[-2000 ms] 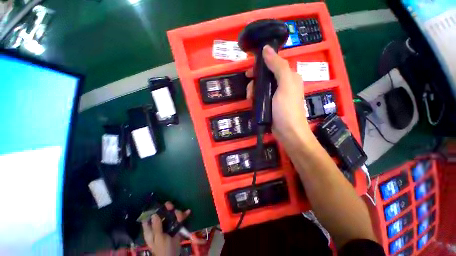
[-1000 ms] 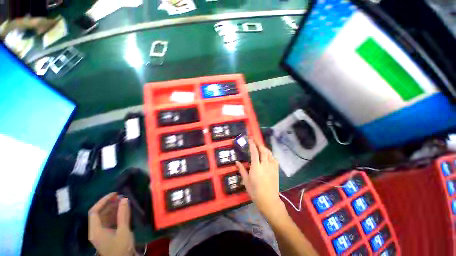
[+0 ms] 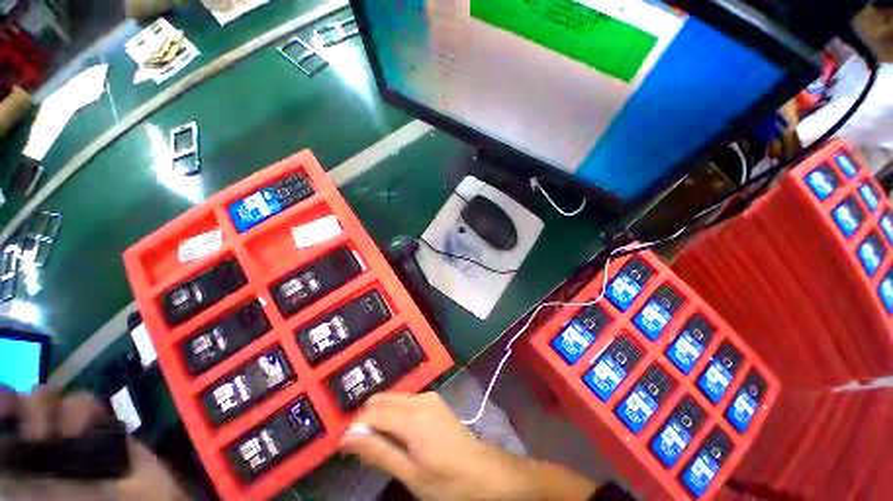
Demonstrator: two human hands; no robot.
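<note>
A red-orange tray [image 3: 211, 445] lies on the green bench. Most pockets hold black phones [image 3: 335, 328] face down with white labels. One top pocket holds a face-up blue phone [image 3: 264, 204]; two pockets show only white label slips [image 3: 316, 231]. My right hand [image 3: 416, 442] is at the tray's near right edge, fingertips closed on a small white plug [image 3: 359, 429]. A white cord [image 3: 499, 367] runs from behind the hand toward the monitor side. My left hand [image 3: 83, 455], blurred and cut off at the lower left, grips a dark object I cannot identify.
A large monitor [image 3: 578, 93] with a green bar stands behind the mouse [image 3: 489, 223] and pale pad [image 3: 470, 284]. Another tray of blue phones [image 3: 548, 367] is at lower right, beside stacked red trays [image 3: 783, 294]. A black object [image 3: 416, 284] lies right of my tray. Silvery frames [image 3: 184, 147] lie beyond.
The view has swung right. My right hand has moved from over the right-hand phones to the near edge and now holds the plug. My left hand now holds a dark object.
</note>
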